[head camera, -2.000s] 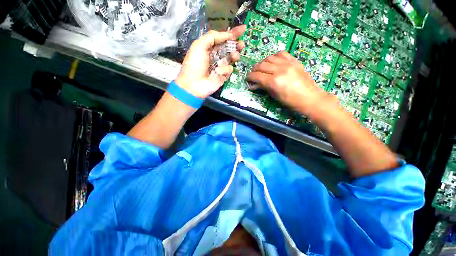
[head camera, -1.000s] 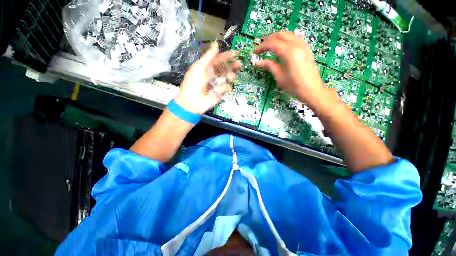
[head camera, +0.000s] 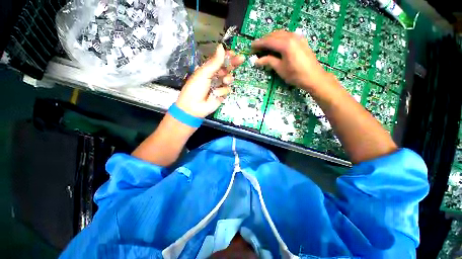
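Green circuit boards (head camera: 243, 103) crowded with small parts lie in rows on a black tray. My left hand (head camera: 205, 88), with a blue wrist strap (head camera: 185, 116), is cupped at the tray's left edge and holds several silvery metal components (head camera: 218, 81). My right hand (head camera: 291, 58) is over the upper left boards, thumb and forefinger pinched at a small silvery component (head camera: 253, 59). Its fingertips are close to my left fingertips. Whether that component touches the board cannot be told.
A clear plastic bag (head camera: 124, 38) full of silvery components stands left of the tray. A white and green tube (head camera: 397, 12) lies at the tray's far right corner. A black slotted rack (head camera: 35, 30) is at far left. A pale metal rail (head camera: 137, 97) runs along the near side.
Both hands have moved away from me and nearer to each other since the oldest frame. My right hand has risen from the nearer boards to the upper left ones. The bag shows more fully.
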